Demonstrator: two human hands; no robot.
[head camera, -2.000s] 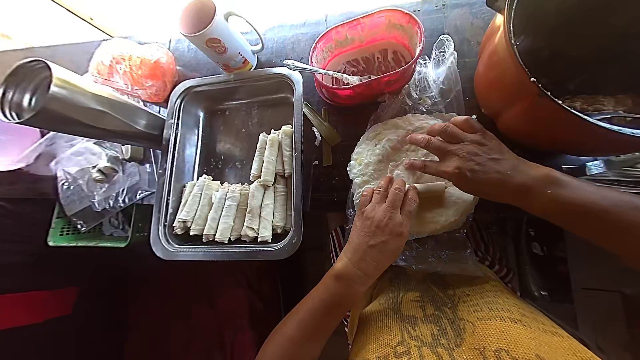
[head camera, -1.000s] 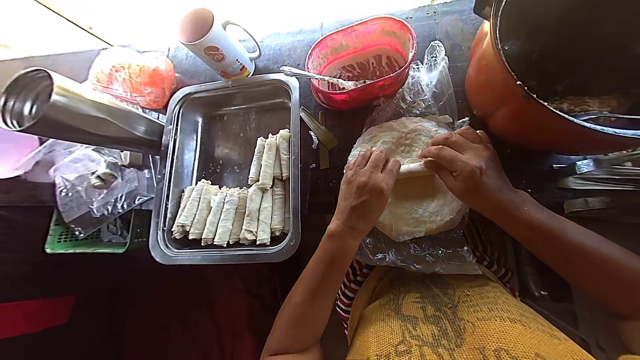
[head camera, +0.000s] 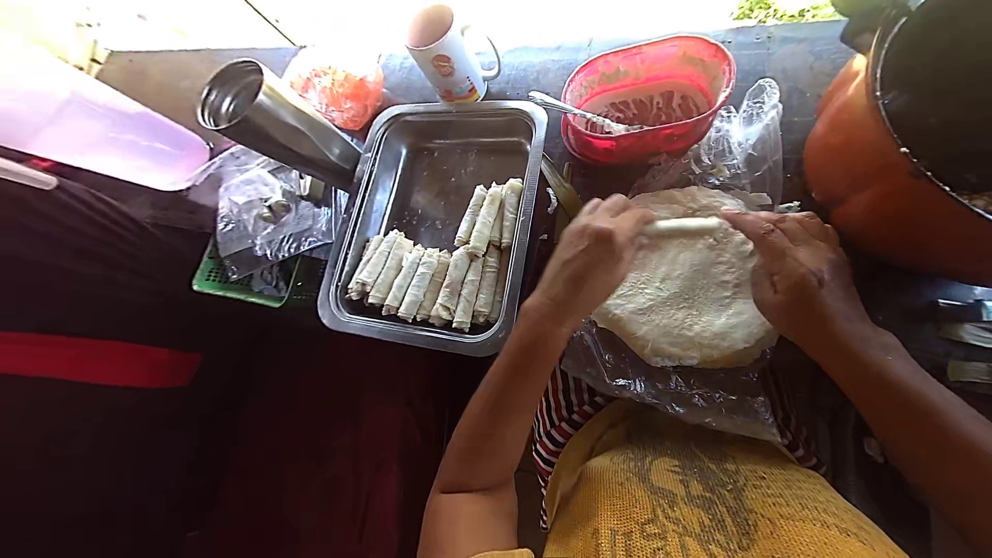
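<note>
A thin white roll (head camera: 686, 225) lies across the upper part of a stack of round pale wrappers (head camera: 686, 298). My left hand (head camera: 601, 244) grips the roll's left end and my right hand (head camera: 790, 260) grips its right end. Clear plastic (head camera: 666, 384) spreads under the wrappers. To the left, a rectangular metal tray (head camera: 418, 338) holds several finished rolls (head camera: 425, 283), side by side, with a few laid higher at the right. Behind the wrappers stands a red plastic bowl (head camera: 659, 143) with filling residue and a metal spoon (head camera: 577, 111).
An orange pot (head camera: 868, 170) with a dark interior stands at the right. A white mug (head camera: 449, 62), a steel tumbler (head camera: 279, 120) and a bag of orange food (head camera: 337, 89) sit around the tray's back left. A green basket (head camera: 240, 283) with plastic bags is farther left.
The roll has moved away from me, toward the wrappers' far edge. Two seconds ago my hands lay over it nearer the middle; now they hold its two ends.
</note>
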